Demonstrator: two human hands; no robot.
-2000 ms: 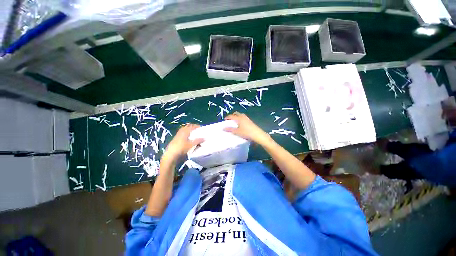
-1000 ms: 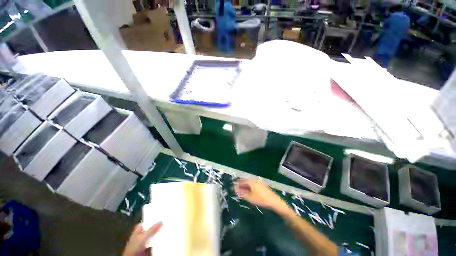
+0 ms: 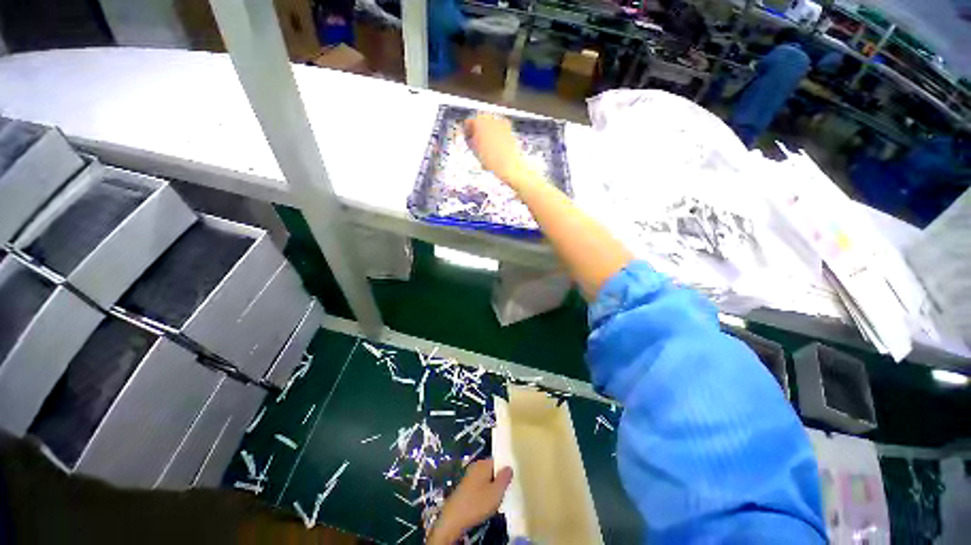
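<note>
A part-folded box [image 3: 554, 468], white outside and pale cream inside, stands open over the green bench. My left hand [image 3: 474, 498] grips its left wall with the thumb on the edge. My right hand [image 3: 491, 141] reaches over the blue-edged parts tray [image 3: 490, 227] on the white shelf, its fingertips down among the small silvery-white bits at the tray's far side. Whether the fingers pinch a bit cannot be seen.
Stacked grey-white boxes with dark insides [image 3: 224, 282] stand at left. A shelf post [image 3: 293, 149] rises beside the tray. Liner strips [image 3: 426, 452] litter the green bench. A clear bag [image 3: 681, 181] and card sheets [image 3: 852, 256] lie on the shelf; a person [image 3: 775, 80] is beyond.
My right hand has moved from above the bench up and forward into the tray. The box in my left hand has moved right and turned, showing its cream inside. The view has shifted.
</note>
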